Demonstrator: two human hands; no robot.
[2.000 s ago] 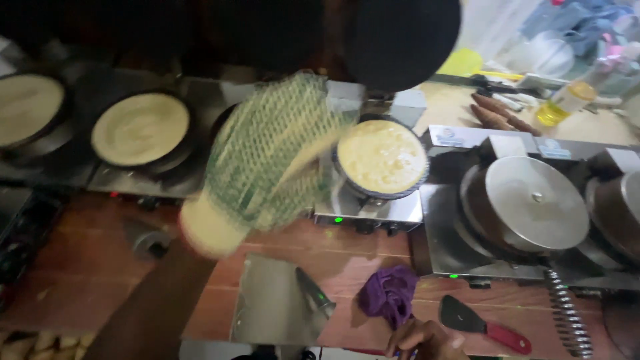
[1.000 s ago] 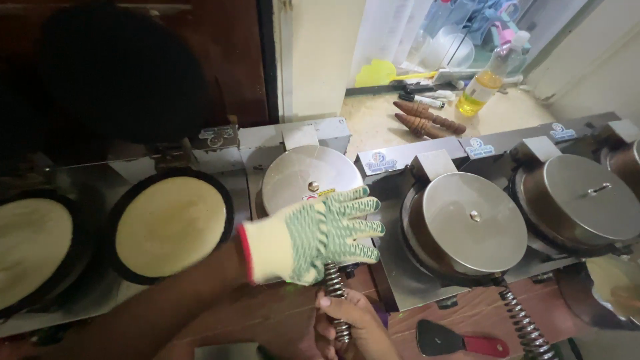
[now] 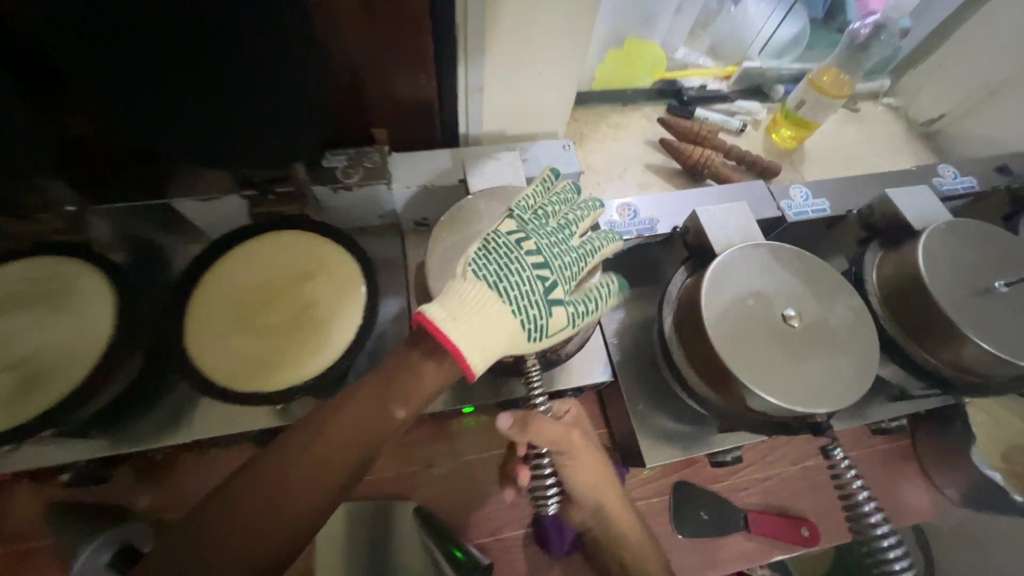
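Observation:
My left hand (image 3: 536, 276), in a cream knit glove with green grip print and a red cuff, lies flat with fingers spread on the round metal lid (image 3: 452, 232) of a closed cone iron. Below it, my bare right hand (image 3: 560, 452) grips the coiled spring handle (image 3: 542, 472) of that iron. A green light glows on the unit's front. To the left, two irons stand open with round pale batter discs (image 3: 276, 310) on their black plates; the far-left disc (image 3: 52, 340) is cut off by the frame edge.
Two closed irons (image 3: 788, 328) stand at right, one with its spring handle (image 3: 868, 508) jutting forward. A red-handled spatula (image 3: 740, 516) and a purple cloth (image 3: 556, 538) lie on the counter. Wooden cone rollers (image 3: 716, 152) and a bottle of yellow liquid (image 3: 812, 104) are behind. A bowl (image 3: 952, 456) sits at right.
The iron that showed batter two seconds ago is now closed. My gloved left hand has come onto its lid, and my right hand has moved from near the purple cloth to the spring handle.

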